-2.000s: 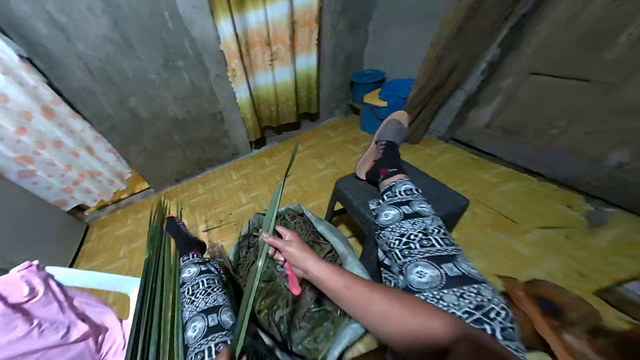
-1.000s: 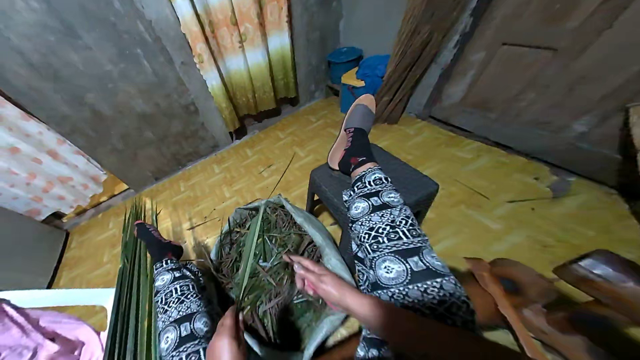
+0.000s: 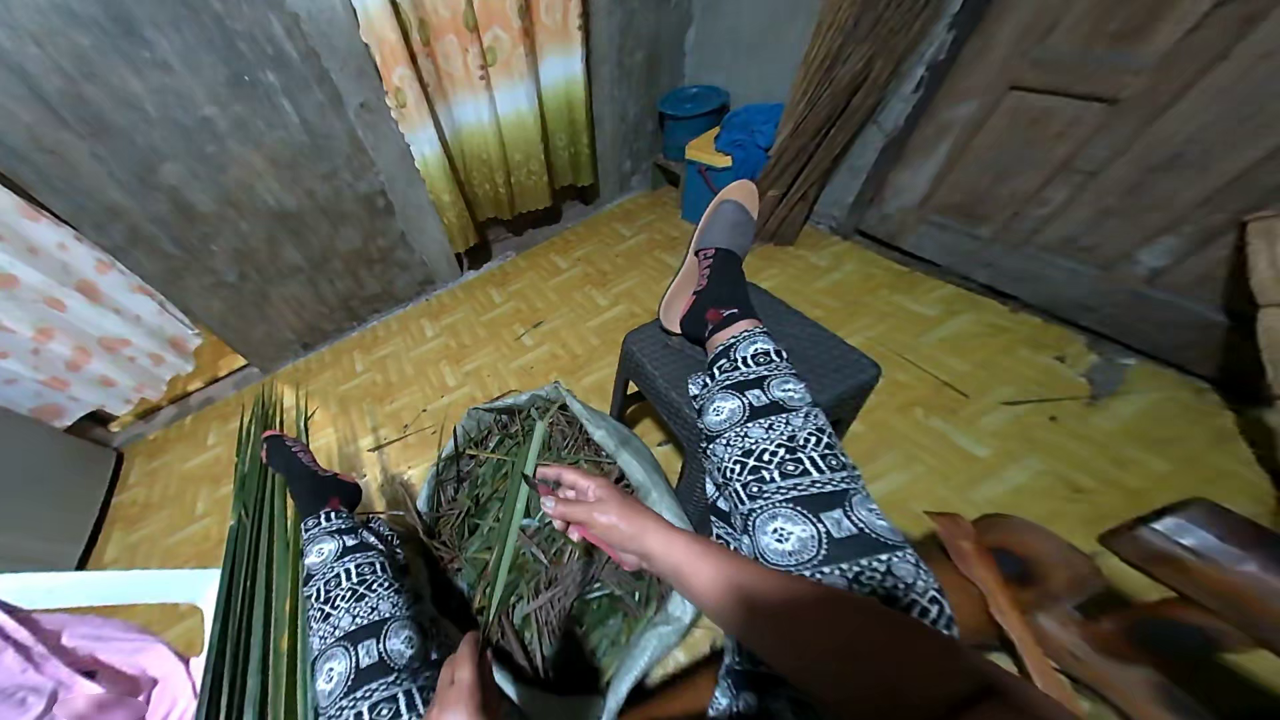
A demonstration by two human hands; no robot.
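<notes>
My right hand (image 3: 600, 515) is closed on a small knife with a red handle (image 3: 605, 547), its dark blade by a long green palm leaf strip (image 3: 518, 515). At the bottom, my left hand (image 3: 463, 685) holds the strip's lower end. Both hands are over an open woven sack (image 3: 640, 460) filled with green and brown leaf scraps (image 3: 480, 480). A bundle of long green palm leaves (image 3: 255, 560) lies left of my left leg.
My right foot rests on a dark woven plastic stool (image 3: 800, 360). A white plastic chair (image 3: 110, 590) with pink cloth is at left, wooden furniture (image 3: 1050, 580) at right. Blue containers (image 3: 690, 120) and a bundle of thin brown sticks (image 3: 840, 100) stand in the corner.
The leaf strip was held upright across the sack two seconds ago; it now slants lower over the scraps. The right hand, near the strip's middle then, was apart from it one second ago and is beside it now.
</notes>
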